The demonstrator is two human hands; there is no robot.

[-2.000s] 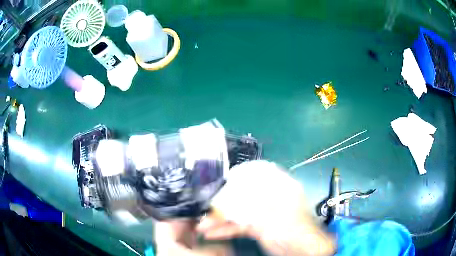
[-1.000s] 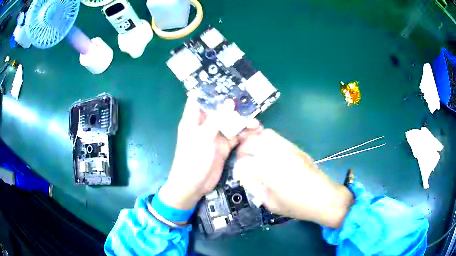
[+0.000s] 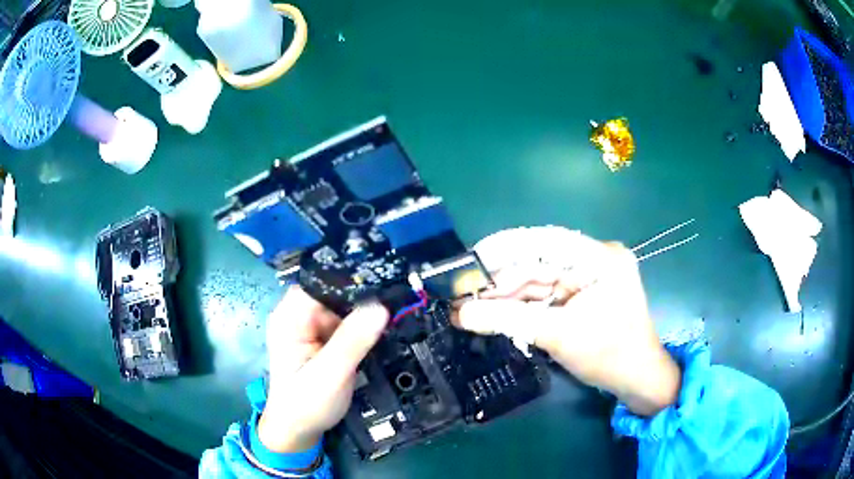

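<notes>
My left hand (image 3: 314, 370) grips the lower left edge of a black circuit board (image 3: 323, 201) with blue-filmed squares, held tilted above the mat. Red and blue lead wires (image 3: 409, 308) run from the board's lower edge toward an opened black camera housing (image 3: 435, 398) below it. My right hand (image 3: 571, 309) has its fingertips at the board's lower right corner, by the wires. Its fingers are bent close together; whether they pinch the board or something small, I cannot tell. The hands and board partly hide the housing.
A spare opened housing (image 3: 140, 290) lies at left. Fans (image 3: 39, 84), a white bottle (image 3: 239, 33) and a yellowish ring (image 3: 298, 47) are upper left. Tweezers (image 3: 669, 240) lie beyond my right hand. Amber scrap (image 3: 613, 143), white wipes (image 3: 782, 239) and a blue bin (image 3: 813, 94) are at right.
The board has turned over, from white squares to blue-filmed ones, and come slightly down and left. The wires now show. My right hand has moved right and up, uncovering more of the housing.
</notes>
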